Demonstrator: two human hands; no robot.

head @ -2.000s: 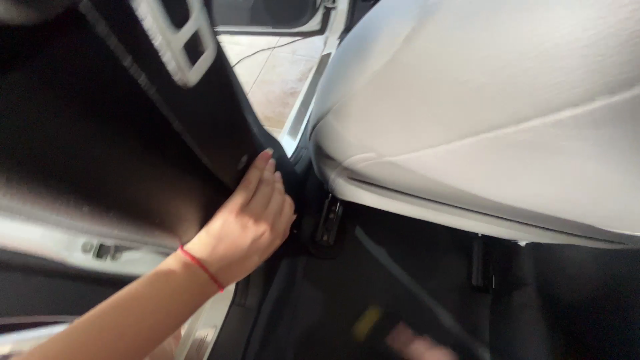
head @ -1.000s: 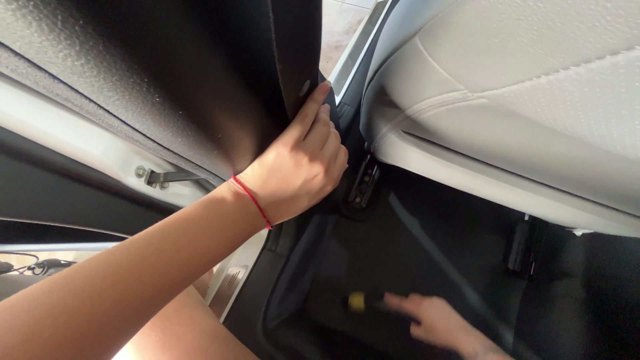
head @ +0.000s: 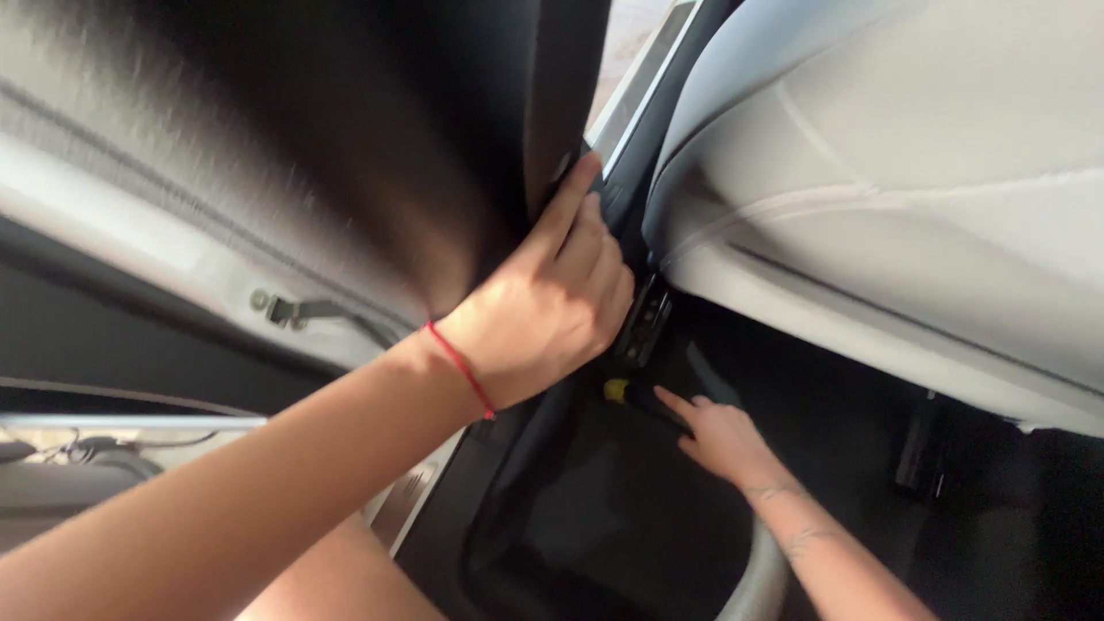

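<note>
My left hand (head: 552, 302), with a red string bracelet at the wrist, lies against the lower edge of a dark trim panel (head: 569, 95). Its index finger stretches up along that edge; the thumb and palm are hidden. Lower right, my right hand (head: 716, 435) grips a dark vacuum nozzle (head: 651, 404) with a yellow tip (head: 616, 391), index finger extended along it. The tip is low over the black car floor (head: 630, 509), just below the black seat rail (head: 645, 323). From beneath my right forearm a ribbed grey hose (head: 759, 578) runs down.
A light car seat (head: 906, 172) overhangs the floor at right, with a second black seat rail (head: 921, 448) under it. At left a metal door check (head: 319, 309) meets the white door frame (head: 216, 280). A door sill (head: 642, 86) shows beyond my left fingertips.
My right hand has moved the nozzle farther forward on the floor, closer to the near seat rail. My left hand remains at the panel edge.
</note>
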